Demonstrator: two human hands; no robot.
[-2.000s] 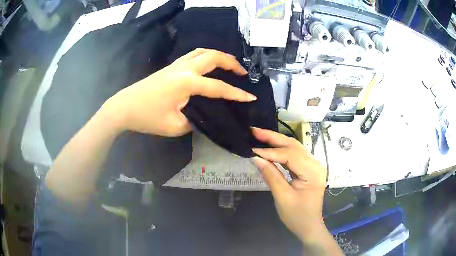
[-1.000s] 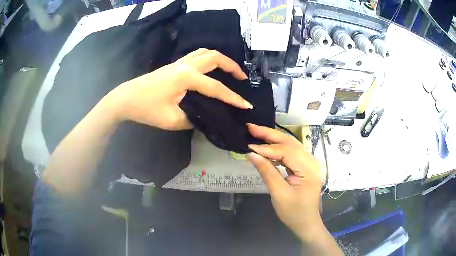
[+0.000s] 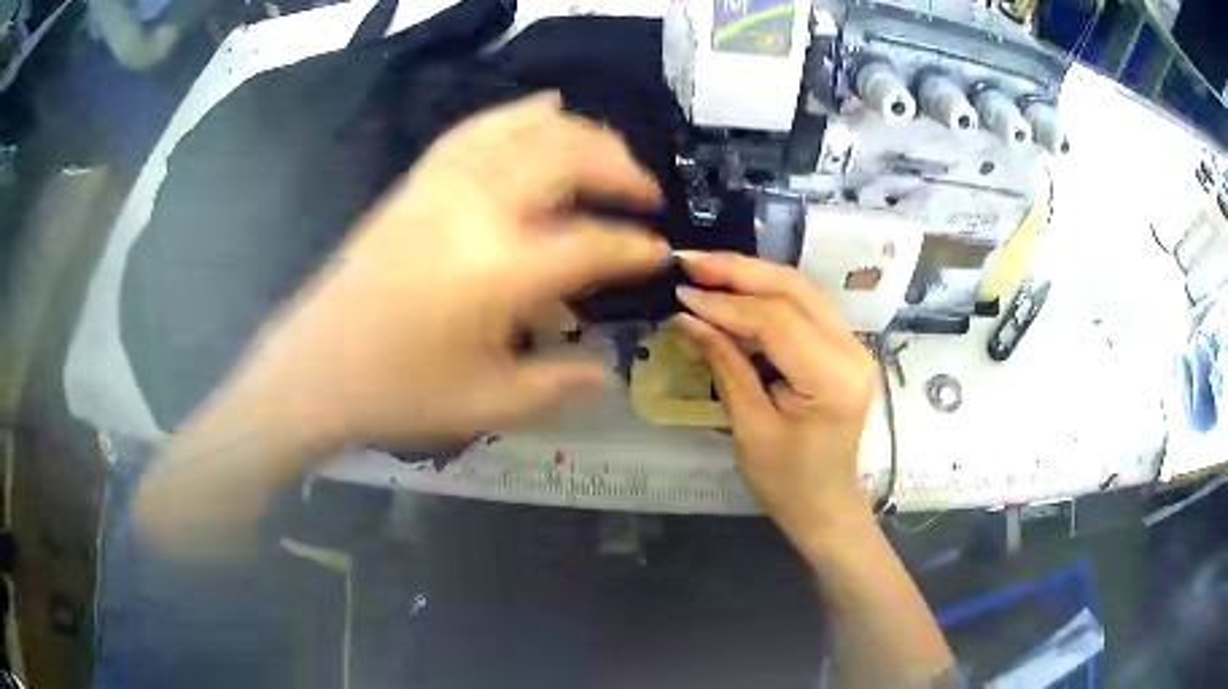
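A black garment (image 3: 256,202) lies spread over the left of the white machine table and runs under the presser foot (image 3: 702,202) of the overlock machine (image 3: 745,67). My right hand (image 3: 795,364) pinches the garment's near edge between thumb and fingers, just in front of the presser foot. My left hand (image 3: 445,269) is blurred, over the garment left of the needle area, with its fingers apart. Whether its fingertips touch the cloth is unclear. The needle itself cannot be made out.
A ruler edge (image 3: 593,481) runs along the table front. A yellowish plate (image 3: 669,381) shows below the cloth. Dark snips (image 3: 1019,320) and a small metal ring (image 3: 945,392) lie right of the machine. A blue bin (image 3: 1024,606) is below right.
The garment's near edge has drawn up toward the presser foot, uncovering the yellowish plate. My right hand has moved up with the edge. My left hand has spread and is blurred with motion.
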